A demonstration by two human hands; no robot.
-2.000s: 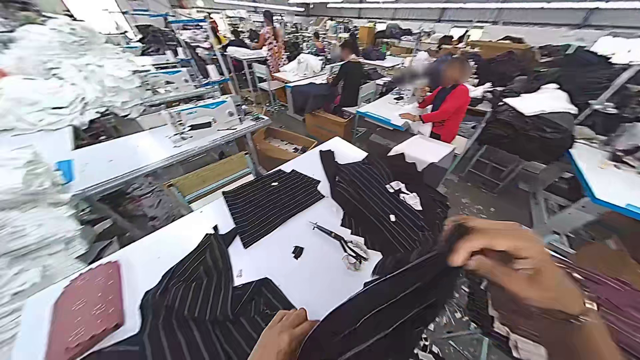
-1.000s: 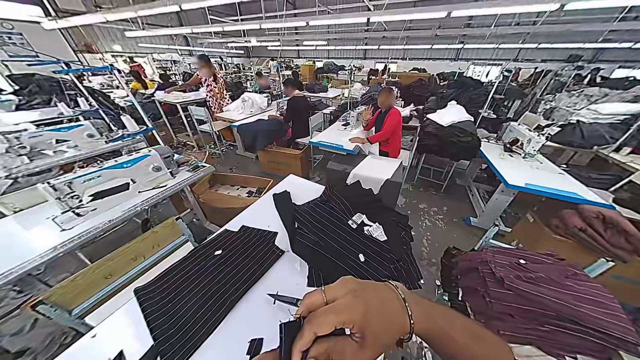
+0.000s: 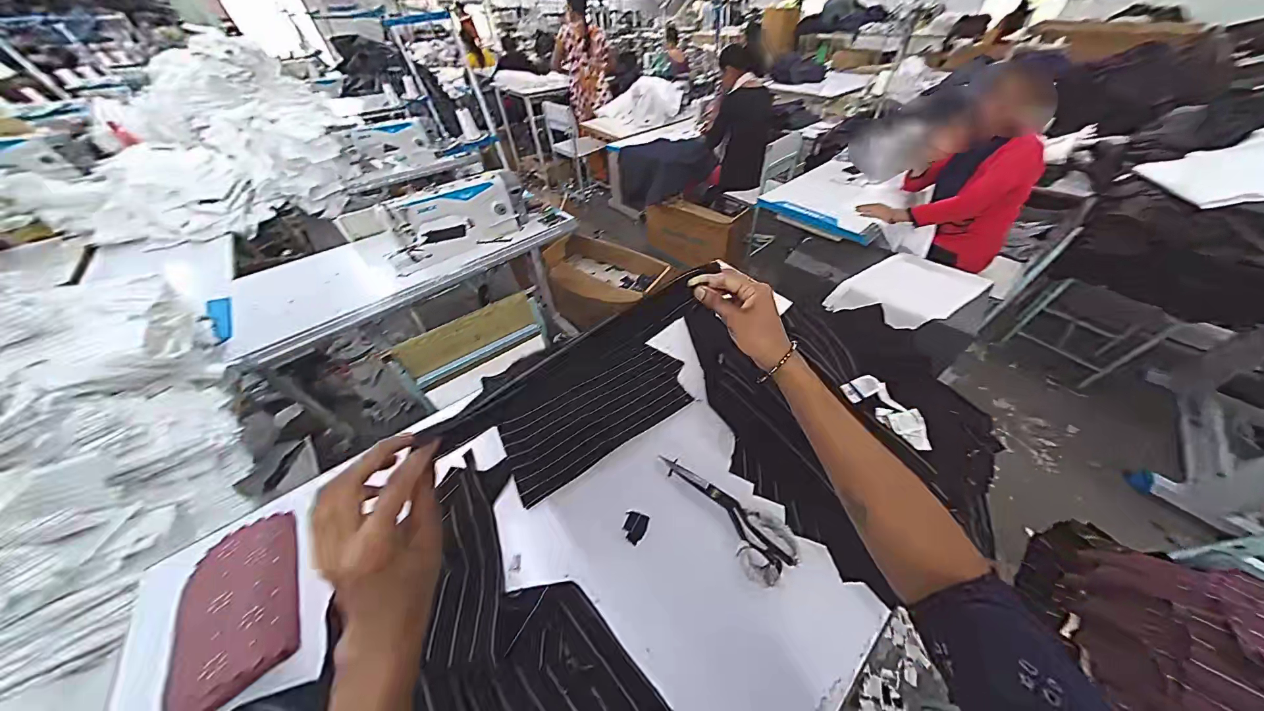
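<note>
A strip of dark fabric (image 3: 583, 341) is stretched between my two hands above the white table (image 3: 632, 583). My left hand (image 3: 380, 523) pinches its near left end; my right hand (image 3: 741, 306) pinches the far end. Behind and below it lies a black pinstriped fabric piece (image 3: 592, 425). Black-handled fabric scissors (image 3: 731, 513) rest on the table beside a small dark scrap (image 3: 635, 526). More pinstriped fabric (image 3: 553, 652) lies at the near edge, partly under my left hand. Dark fabric with white labels (image 3: 889, 410) lies under my right forearm.
A patterned maroon fabric piece (image 3: 237, 612) lies at the table's left. Beyond stand a sewing machine (image 3: 459, 207) and an open cardboard box (image 3: 602, 276). White fabric (image 3: 109, 444) is heaped at left, maroon fabric (image 3: 1155, 622) at lower right. A person in red (image 3: 987, 197) sits at another table.
My hands were close together over the table one second ago; now they are far apart with the dark strip stretched between them. The view has swung left and down.
</note>
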